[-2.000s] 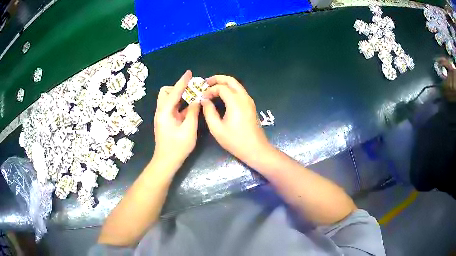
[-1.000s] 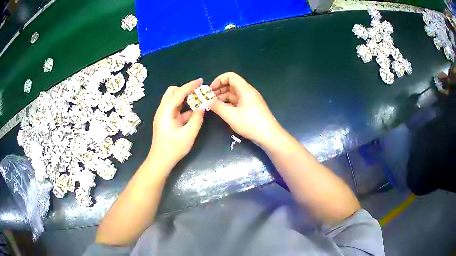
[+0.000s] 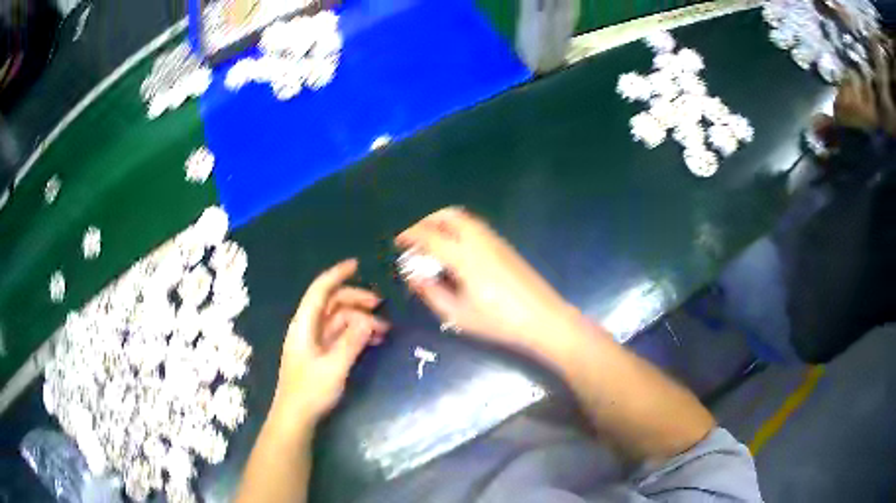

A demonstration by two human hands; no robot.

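My right hand point(image 3: 467, 280) holds a white housing point(image 3: 420, 265) between thumb and fingers, above the dark green bench; the housing is blurred. My left hand point(image 3: 329, 339) is apart from it to the lower left, fingers curled loosely with no thing visible in them. A few small white inserts point(image 3: 423, 360) lie on the bench between and below my hands; another white bit shows beside my right hand's lower edge. A large heap of white housings point(image 3: 147, 363) lies at the left.
A separate housing cluster point(image 3: 683, 103) lies at upper right. A blue sheet point(image 3: 393, 74) bears housings and a brown-rimmed tray point(image 3: 270, 31). The green conveyor point(image 3: 118, 187) carries scattered housings. A clear bag point(image 3: 61, 467) is at lower left. Another person's hand point(image 3: 865, 98) and dark sleeve are at right.
The view has turned, showing more of the blue sheet and tray. My hands have parted; the housing is in my right hand and my left hand has let go.
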